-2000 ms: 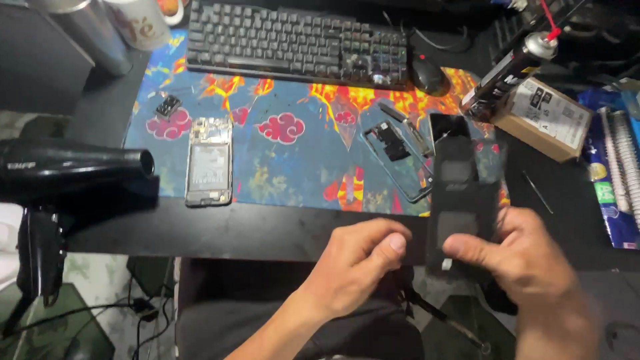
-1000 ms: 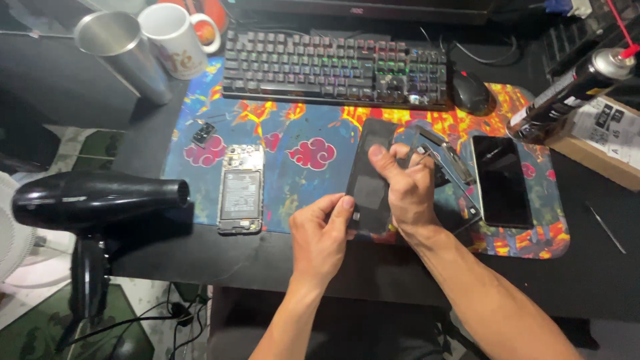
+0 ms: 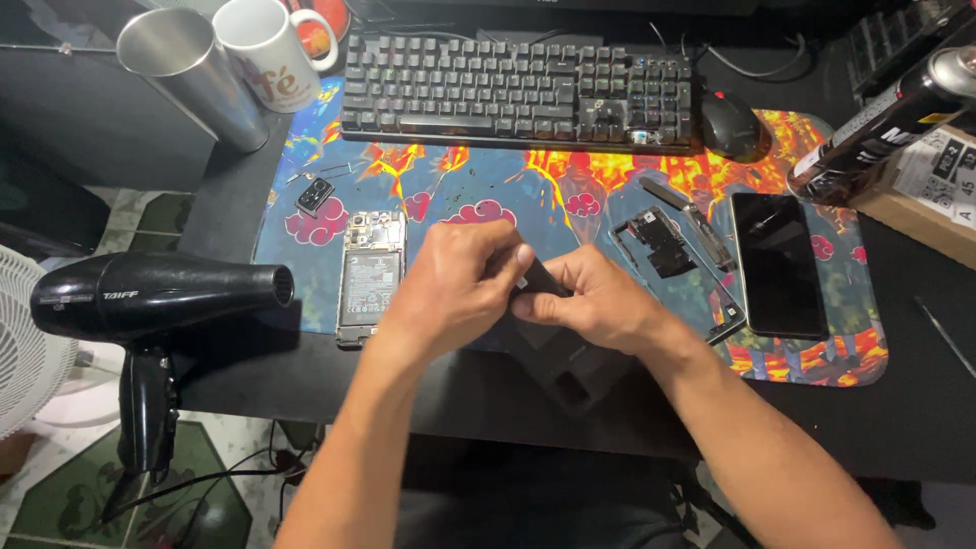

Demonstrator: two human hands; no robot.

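Observation:
Both my hands are on a dark, flat panel, which looks like a phone back cover, held tilted over the desk's front edge. My left hand pinches its upper end, the fingers bent over it. Thumb and fingers of my right hand grip the same end from the right; the panel's far tip is partly hidden. Left of my hands lies an opened phone with its battery and board bare. A phone with a dark screen lies to the right, beside a black inner phone cover and a thin frame.
A keyboard and mouse stand at the back. On the left are a hair dryer, a metal cup, a white mug and a camera trim piece. A spray can, a cardboard box and a thin tool are at right.
The dark-screened phone lay on the mat one second ago too. The panel has turned, its lower end now pointing down and right, and my right hand has moved lower on the mat side.

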